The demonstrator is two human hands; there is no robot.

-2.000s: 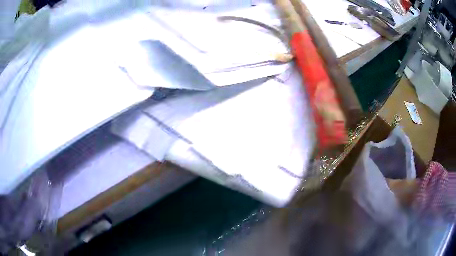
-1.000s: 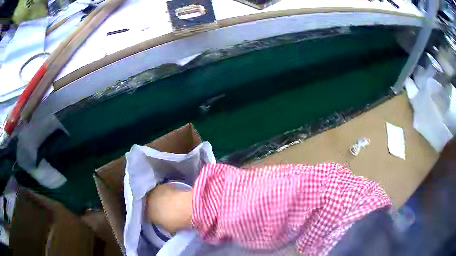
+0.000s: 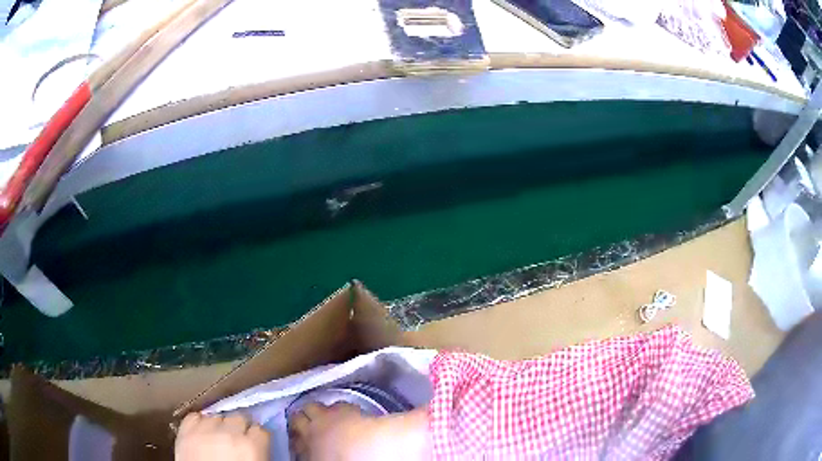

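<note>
An open brown inner carton (image 3: pixel 302 345) stands at the bottom, lined with a white foam sheet (image 3: pixel 403 360). A whitish round product unit (image 3: pixel 347 396) with a darker ring sits inside the foam. My right hand (image 3: pixel 347 434), in a red-and-white checked sleeve, reaches in from the right with its fingers over the unit's top. My left hand (image 3: pixel 221 438) is curled at the carton's left rim and foam, cut off by the bottom edge. The carton's lower part is out of the picture.
A dark green conveyor belt (image 3: pixel 505 189) runs behind the carton. A white cable (image 3: pixel 657 306) and leaflet (image 3: pixel 717 304) lie on the tan bench (image 3: pixel 541 315) at right, beside loose foam (image 3: pixel 786 270). Another brown carton (image 3: pixel 50 419) is at lower left.
My left hand has come into view at the carton's left rim. The carton sits lower in view, and the view now shows more white table. My right hand remains inside the carton.
</note>
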